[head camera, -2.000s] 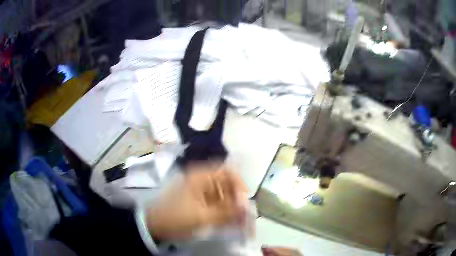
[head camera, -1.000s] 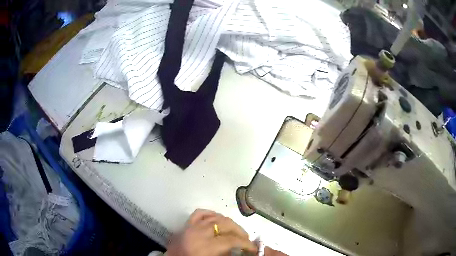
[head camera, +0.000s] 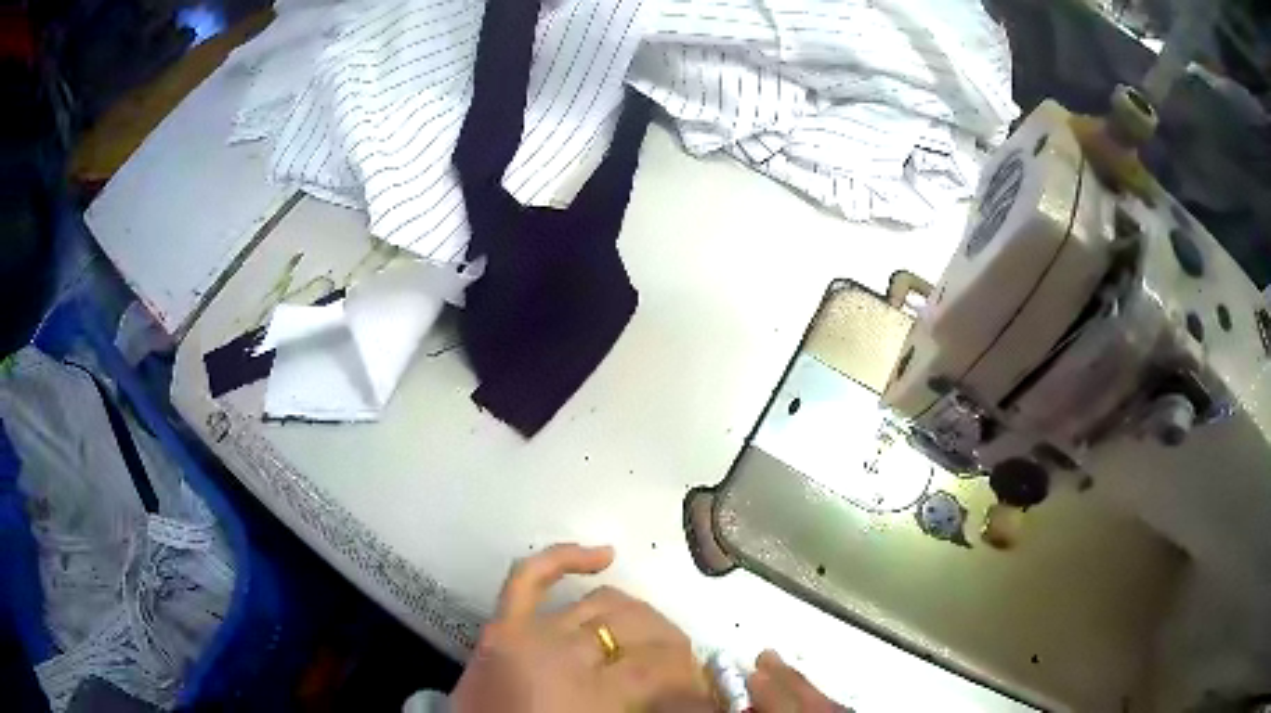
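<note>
My left hand (head camera: 579, 648), with a ring, is at the bottom edge over the table's front. Its index finger is raised and its other fingers curl at a small whitish piece (head camera: 726, 680). My right hand (head camera: 792, 688) shows only as fingertips at the bottom edge, touching the same piece from the right. The rest of the piece is cut off by the frame. A dark forked facing piece (head camera: 551, 300) lies on the table, joined to or lying over a white striped garment (head camera: 404, 119). A plain white scrap (head camera: 328, 365) lies left of it.
The cream machine head (head camera: 1025, 244) stands at the right over a silver slide plate (head camera: 815, 425) and the beige machine bed (head camera: 892, 585). A blue tub (head camera: 223, 557) with striped strips (head camera: 126, 599) is below left. A tape measure (head camera: 349, 536) runs along the table's front edge.
The view has tilted down and sharpened. My left hand has moved from near the dark piece to the bottom edge. Since a second ago, its index finger has lifted and more right fingertips show.
</note>
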